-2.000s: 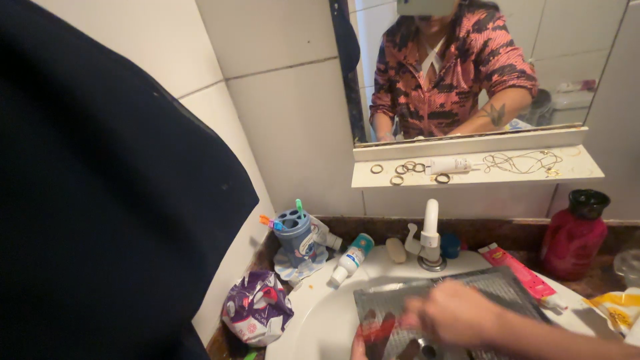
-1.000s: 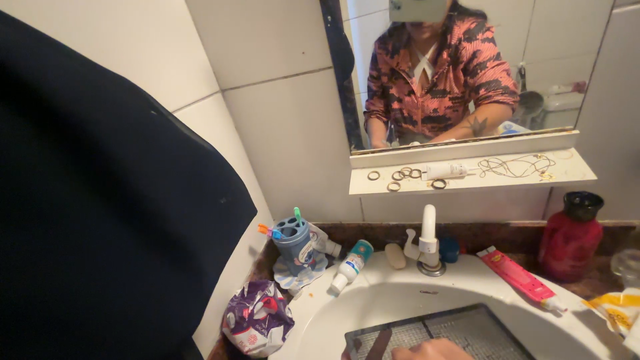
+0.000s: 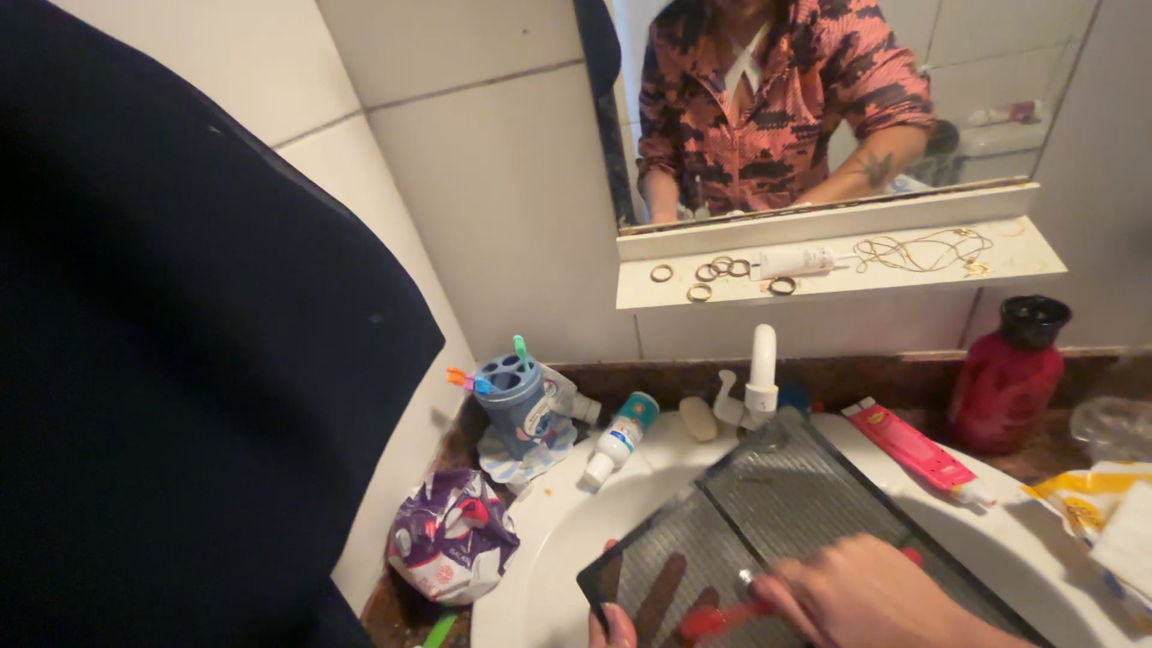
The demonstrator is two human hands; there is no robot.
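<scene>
A dark-framed mesh filter panel (image 3: 765, 504) is tilted over the white sink basin (image 3: 549, 549), its upper corner close under the white faucet (image 3: 761, 369). My left hand (image 3: 617, 621) grips the panel's lower left edge; some of its fingers show through the mesh from behind. My right hand (image 3: 846, 589) is closed around a blurred red-handled tool (image 3: 724, 619), held against or just over the mesh. What kind of tool it is cannot be told.
Around the basin lie a toothbrush holder (image 3: 515, 405), a white and teal bottle (image 3: 623, 439), soap (image 3: 698, 419), a pink tube (image 3: 918, 450), a red bottle (image 3: 1008, 378) and a purple wrapper (image 3: 453, 537). Rings and a chain (image 3: 922, 252) rest on the mirror shelf (image 3: 643, 292). Dark cloth (image 3: 180, 315) hangs at left.
The panel has been raised and turned, its upper corner now near the faucet. My right hand, with the red tool, has come back into fuller view over the mesh.
</scene>
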